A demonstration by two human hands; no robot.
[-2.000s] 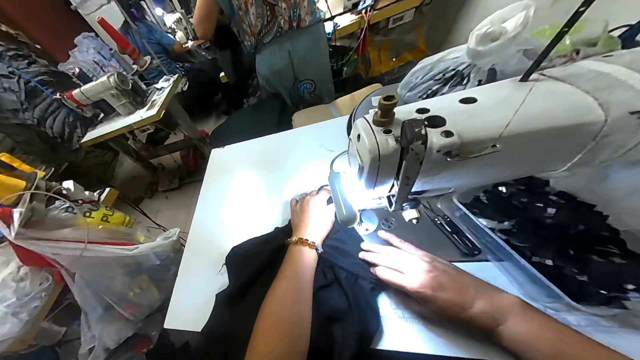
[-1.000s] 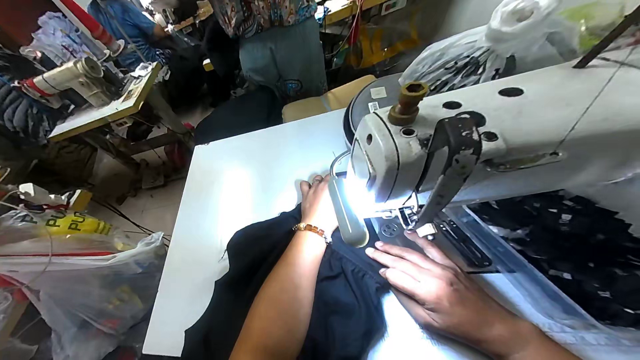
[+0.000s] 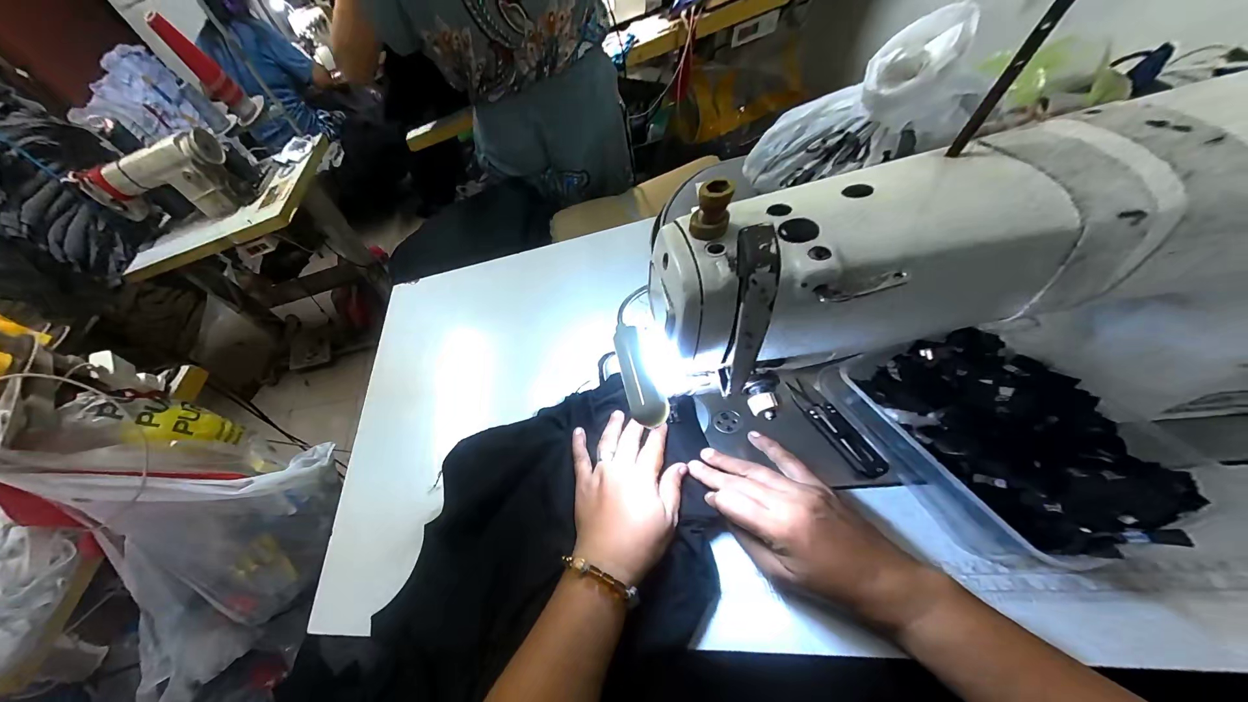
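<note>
Black fabric (image 3: 517,507) lies spread on the white table of an industrial sewing machine (image 3: 907,224), its far end under the machine head. My left hand (image 3: 624,497) rests flat on the cloth with fingers apart, just in front of the lit work lamp (image 3: 640,378). To its right my right hand (image 3: 780,507) lies palm down, its index and middle fingertips at the cloth's right edge and close to my left thumb. Neither hand grips anything visible. The lamp and its glare hide the needle area. A beaded bracelet (image 3: 600,582) circles my left wrist.
Right of the machine bed, a clear plastic tray (image 3: 955,487) holds small black pieces. Thread snips or similar tools (image 3: 838,429) lie beside it. Plastic bags (image 3: 224,546) stand at the left. Beyond the white table (image 3: 390,439) are another sewing machine (image 3: 161,175) and two people.
My left hand has come back from beside the lamp and now lies flatter, fingers spread, on the cloth. My right hand is now close beside it.
</note>
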